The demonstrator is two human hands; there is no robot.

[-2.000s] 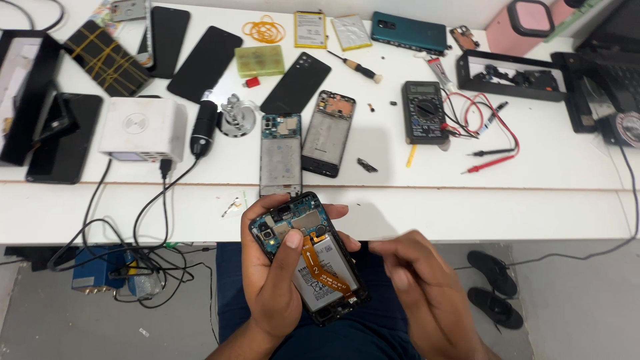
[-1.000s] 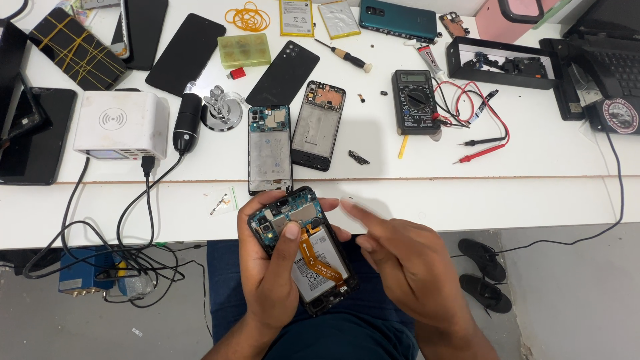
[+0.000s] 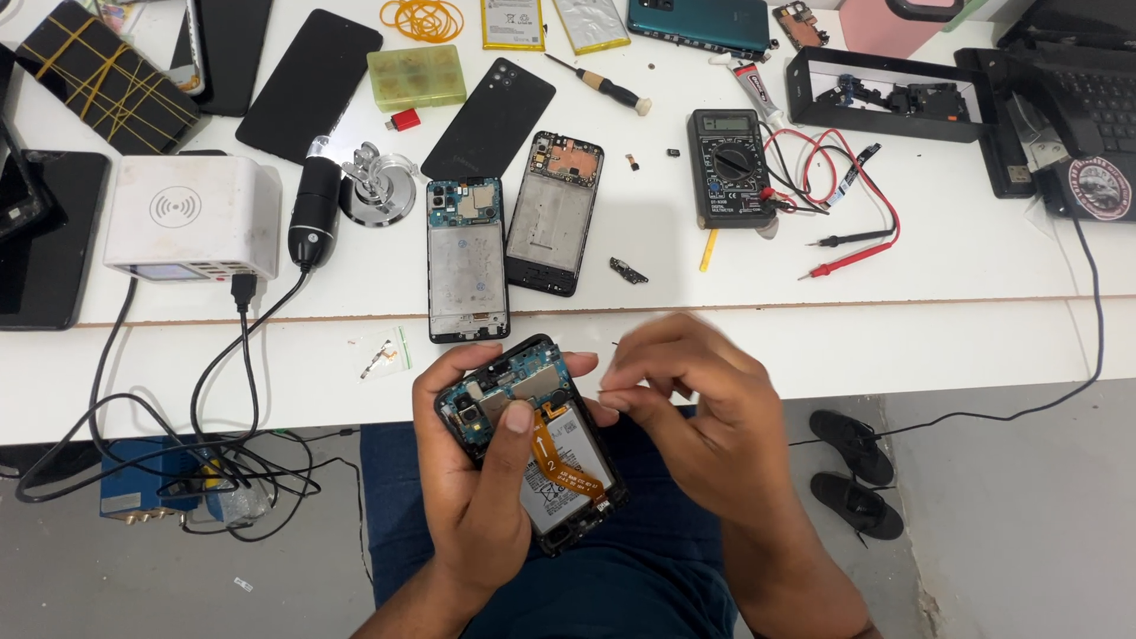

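My left hand (image 3: 484, 479) holds an opened smartphone (image 3: 568, 475), its thumb on the metal shield near the blue circuit board (image 3: 532, 364). An orange flex cable (image 3: 555, 461) runs over the silver battery inside it. Just right of the phone, my right hand (image 3: 701, 408) has thumb and forefinger pinched together; whether something tiny is between them I cannot tell. Beyond the phone lie a phone frame with a blue board (image 3: 466, 257) and a second phone frame with a coppery patch (image 3: 557, 213), side by side on the white table.
A multimeter (image 3: 732, 169) with red and black probes lies right, near a black box of parts (image 3: 887, 93). A screwdriver (image 3: 599, 84) and black back cover (image 3: 488, 120) lie farther back. Left are a white charging station (image 3: 191, 217), a handheld digital microscope (image 3: 315, 204) and cables hanging off the edge.
My right hand has drawn its fingers together into a pinch beside the phone; one second ago its forefinger pointed toward the phone's upper edge. The left hand keeps its hold.
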